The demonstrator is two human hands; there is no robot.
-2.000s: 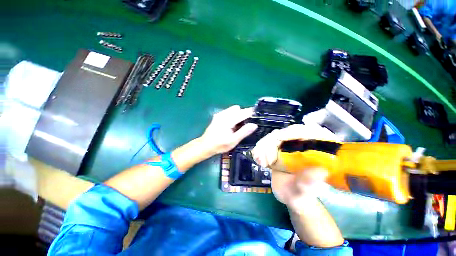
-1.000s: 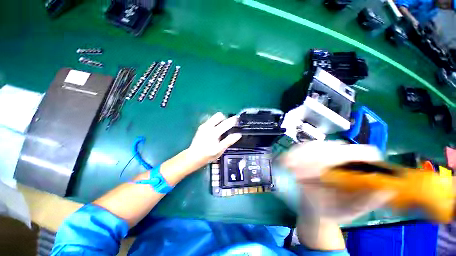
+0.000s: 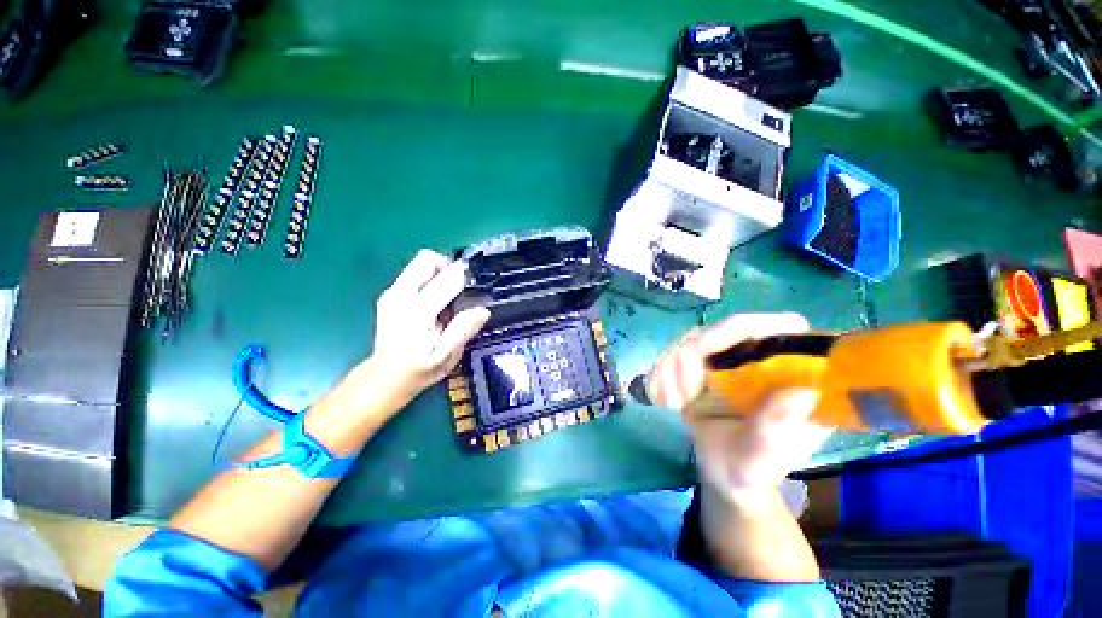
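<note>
A black device housing [image 3: 538, 372] lies open like a clamshell, its lower half in the assembly fixture [image 3: 532, 432] with tan-copper blocks around it. Its lid [image 3: 532, 275] stands up at the far side. My left hand [image 3: 417, 316] grips the left edge of the housing at the lid. My right hand [image 3: 743, 392] is closed around the orange-yellow electric screwdriver [image 3: 900, 377]. The screwdriver's tip points left and is just right of the fixture, apart from the housing. My right hand is slightly blurred.
The white-grey screw feeder [image 3: 707, 181] stands beyond the fixture, with the blue parts bin [image 3: 850, 220] to its right. Beaded metal strips [image 3: 260, 193], thin rods [image 3: 175, 248] and a grey-brown box [image 3: 75, 362] lie at left. Black units [image 3: 792, 60] sit farther back. A supply box [image 3: 1033, 296] is at far right.
The screwdriver moved from over the housing out to the right, blurred, then back left to beside the fixture. My left hand stays on the housing. The view has shifted.
</note>
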